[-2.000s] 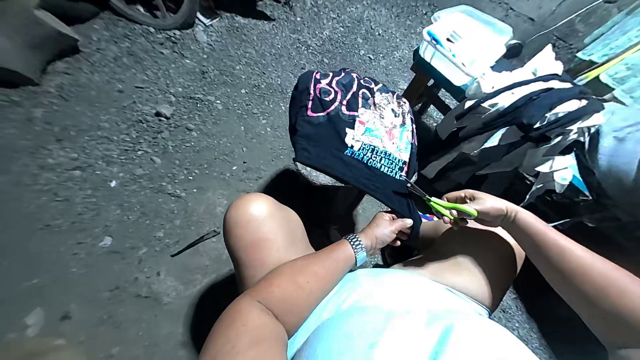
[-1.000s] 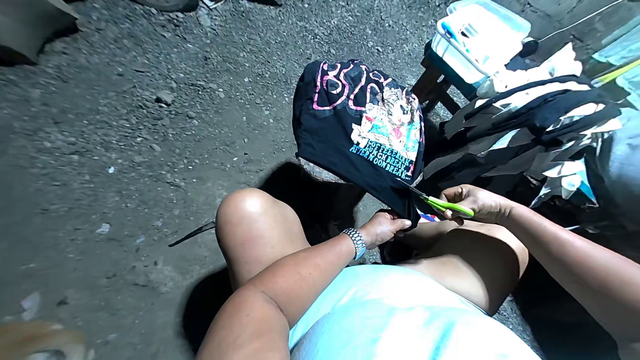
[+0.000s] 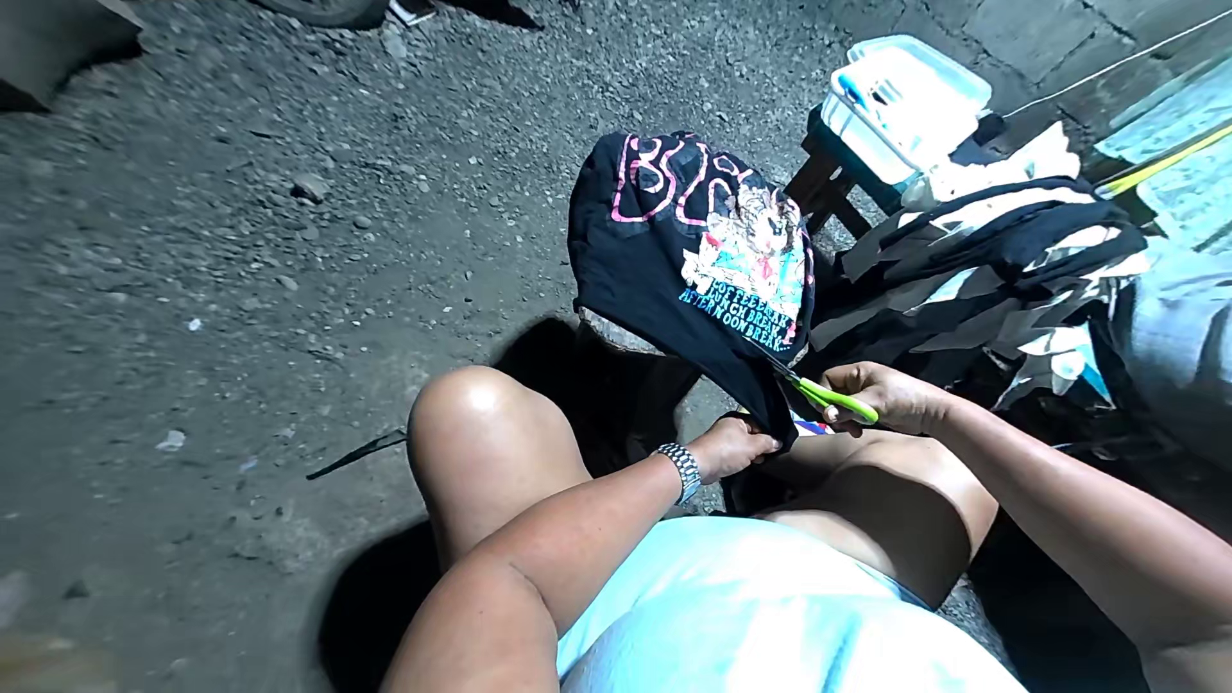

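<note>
A black printed cloth [image 3: 635, 260], with pink lettering and a coloured picture, lies over a rounded support whose pale rim [image 3: 616, 332] shows beneath it. My left hand [image 3: 736, 448], with a metal watch at the wrist, grips the cloth's near corner. In my right hand [image 3: 871, 395] are scissors with lime-green handles [image 3: 835, 398]. Their blades point up and left and meet the cloth just above my left hand; part of the blades is hidden, and how far apart they are I cannot tell.
At the upper right a clear plastic container [image 3: 871, 130] stands on a dark wooden stool [image 3: 828, 183]. Black and white cloth strips [image 3: 1020, 241] are heaped to the right, below a block wall [image 3: 1039, 43]. Gravelly ground [image 3: 241, 241] spreads left, with a thin dark object [image 3: 356, 454] beside my knee.
Both hands stay near the cloth's corner, with the left still gripping it and the right still holding the scissors. A blurred light-brown shape at the lower left edge was larger one second ago.
</note>
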